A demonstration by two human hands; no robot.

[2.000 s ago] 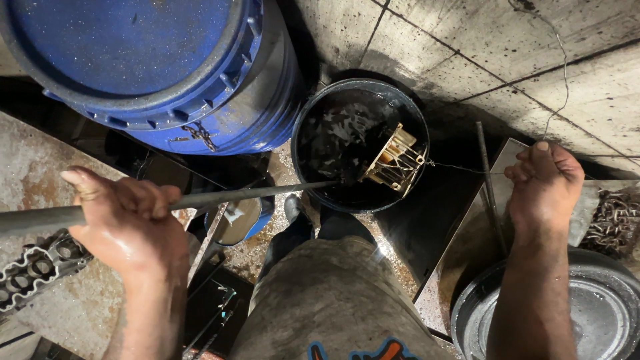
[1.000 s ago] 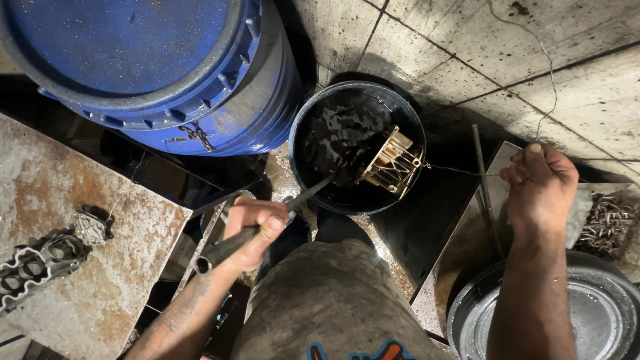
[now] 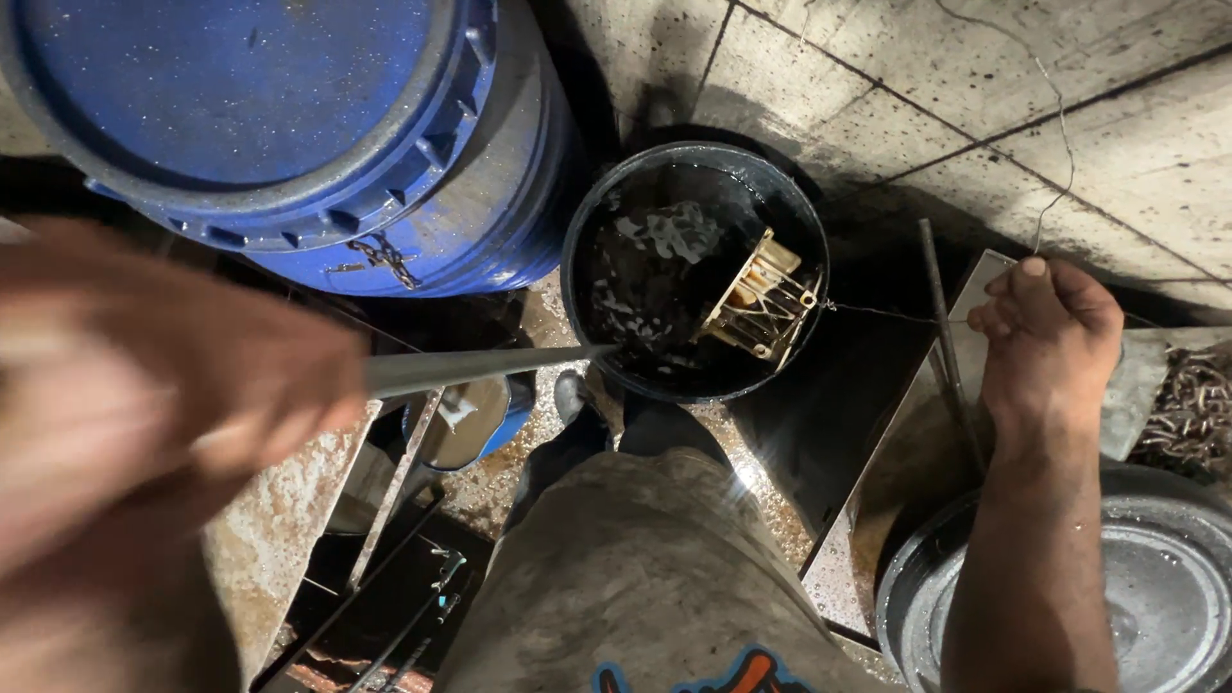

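Observation:
My left hand (image 3: 192, 356), blurred and close to the camera, is closed around a grey rod (image 3: 472, 368), whose tapered end reaches the near-left rim of a round dark tub (image 3: 575, 231). Dark liquid (image 3: 664, 241) with pale patches fills the tub. A golden, ribbed metal casting (image 3: 760, 303) lies tilted at the tub's right side, partly in the liquid. Thin wire (image 3: 881, 311) runs from the casting to my right hand (image 3: 1049, 337), which pinches it between thumb and fingers. More of the wire rises from that hand across the tiled wall.
A blue plastic barrel (image 3: 414, 207) with a lid stands at upper left. On the right are a metal bar (image 3: 943, 337), a round grey lid (image 3: 1145, 577) and a heap of small metal parts (image 3: 1193, 404). A blue-edged container (image 3: 472, 423) sits low, beside a rusty panel (image 3: 279, 529).
The rod was reaching into the tub; its tip now shows at the rim. My left hand has moved left and up towards the camera. My right hand stays by the wire.

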